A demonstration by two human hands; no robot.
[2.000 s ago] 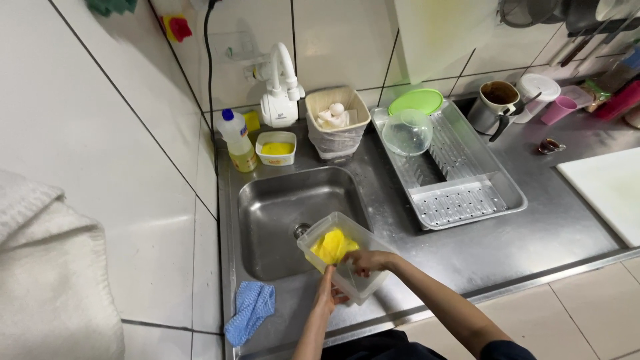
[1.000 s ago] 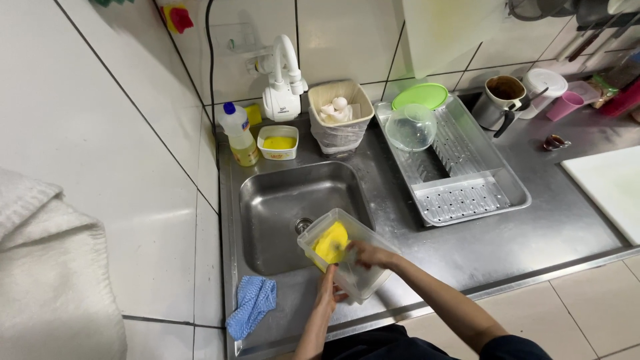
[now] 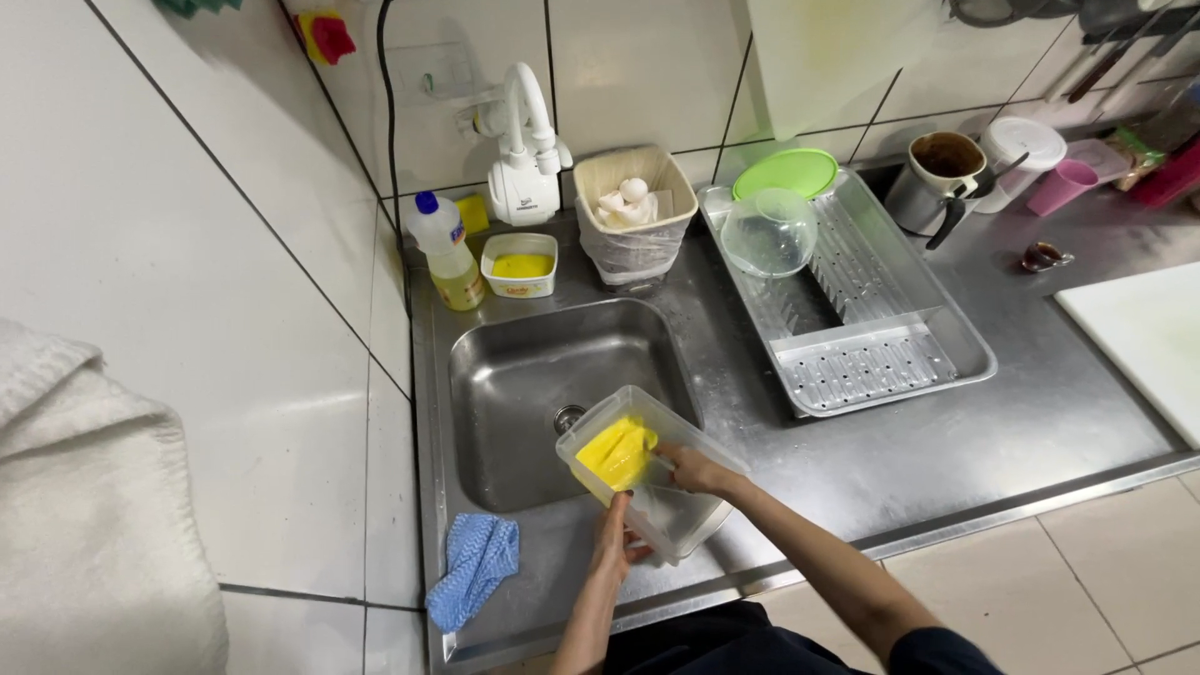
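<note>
A clear rectangular plastic container (image 3: 680,525) is tilted over the front right edge of the steel sink (image 3: 562,375). Bright yellow mixture (image 3: 614,455) lies gathered at its far left end. My left hand (image 3: 619,544) grips the container's near left wall, with the thumb at the rim. My right hand (image 3: 694,469) is over the container, its fingers closed around what seems to be a utensil handle; the utensil's other end sits in the yellow mixture and is mostly hidden.
Behind the sink stand a white faucet (image 3: 527,169), a soap bottle (image 3: 445,253), a tub with yellow contents (image 3: 520,267) and a bin of eggshells (image 3: 637,230). A metal dish rack (image 3: 872,366) is to the right, a blue cloth (image 3: 473,567) at front left, a white board (image 3: 1153,328) far right.
My right hand has shifted a little inside the container, and the yellow mixture has changed shape. My left hand has kept its hold on the container.
</note>
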